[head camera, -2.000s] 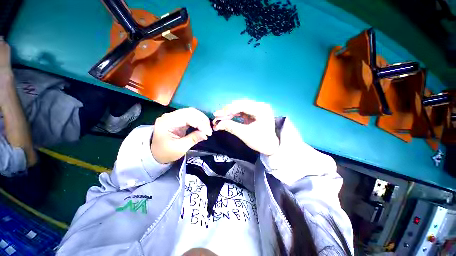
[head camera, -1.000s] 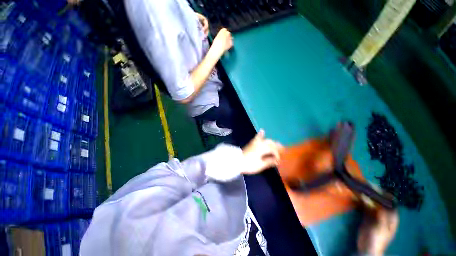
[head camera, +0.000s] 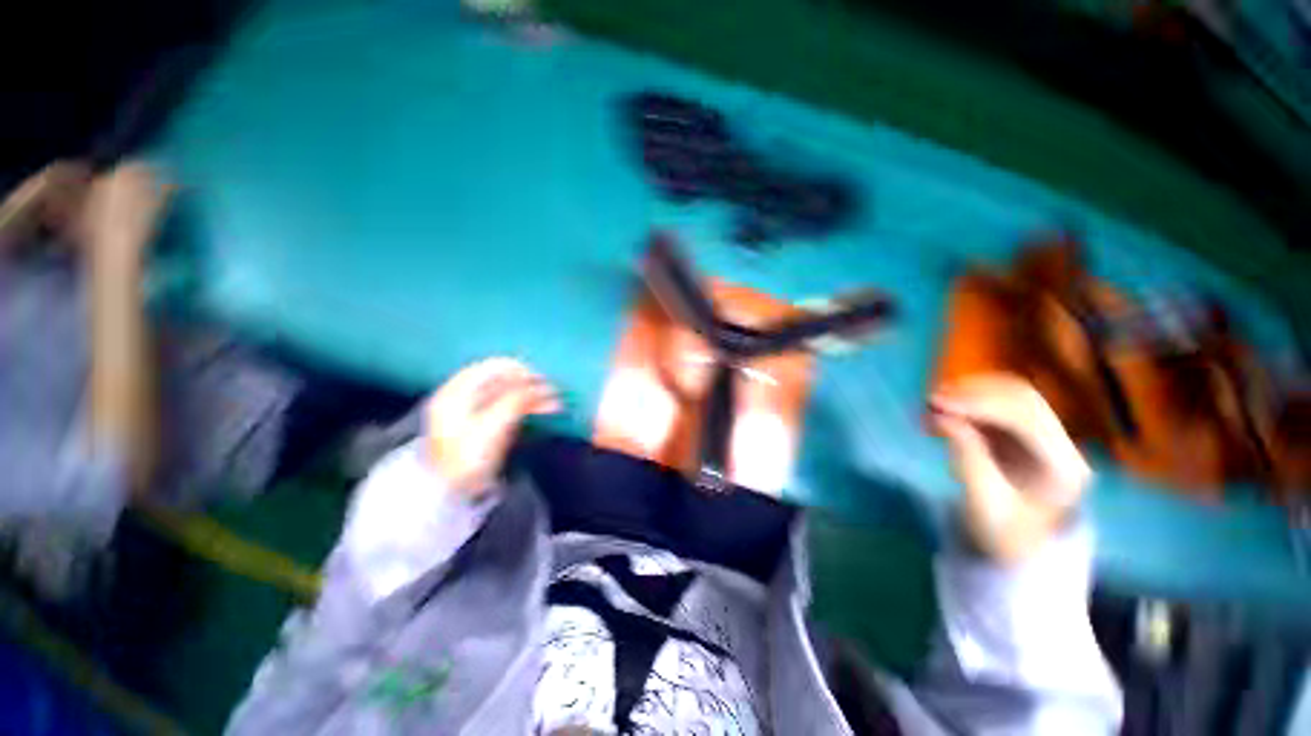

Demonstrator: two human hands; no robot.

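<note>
An orange fixture (head camera: 640, 381) topped by a black Y of three arms (head camera: 741, 342) stands at the bench's near edge in front of me. My left hand (head camera: 486, 424) is left of it, fingers curled together, not touching it. A small dark spot shows at its fingertips; blur hides whether it is a held part. My right hand (head camera: 1014, 453) is right of the fixture, thumb and finger close together, with a dark reddish spot at the tips, also unclear. A heap of small black parts (head camera: 733, 166) lies beyond the fixture.
More orange fixtures with dark arms (head camera: 1021, 324) stand in a row at the right, beyond my right hand. Another person's forearm (head camera: 122, 316) shows at the left edge. The blue-green bench top (head camera: 388, 187) runs across the view. The whole view is blurred.
The view has swung back from the left. My hands, close together two seconds ago, are now apart on either side of the fixture. The fixture now stands nearer and centred before me.
</note>
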